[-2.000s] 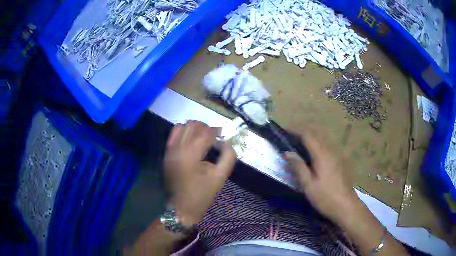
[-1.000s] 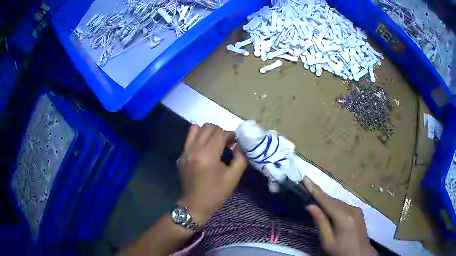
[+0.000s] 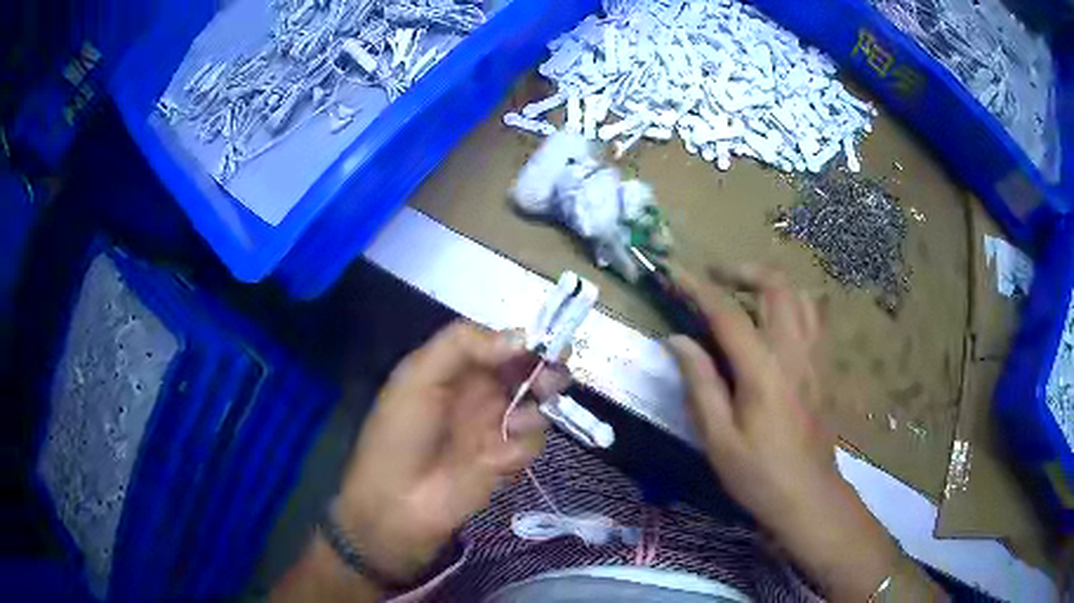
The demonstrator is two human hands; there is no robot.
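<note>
My left hand (image 3: 442, 442) is in front of me at the board's near edge. Its fingers hold a white plastic piece (image 3: 562, 316) with a thin pinkish-white cord hanging from it. Another short white plastic piece (image 3: 577, 421) shows just below the fingertips. A coiled white cord (image 3: 571, 527) lies over my lap. The cloth-wrapped tool (image 3: 587, 198) lies over the cardboard, with a white head and a green patch near its dark handle. My right hand (image 3: 760, 395) is at the handle, thumb beside it and other fingers spread and blurred; whether it grips is unclear.
White plastic pieces (image 3: 707, 83) lie heaped at the far side of the cardboard (image 3: 754, 259). Small metal fittings (image 3: 850, 230) lie heaped to the right. A blue bin (image 3: 265, 253) stands at left, with stacked blue trays (image 3: 224, 442) below. Other blue bins border the far and right sides.
The wrapped tool has moved from beside my left hand up and away onto the cardboard. My right hand has moved forward with it. My left hand has turned, showing the white piece and cord.
</note>
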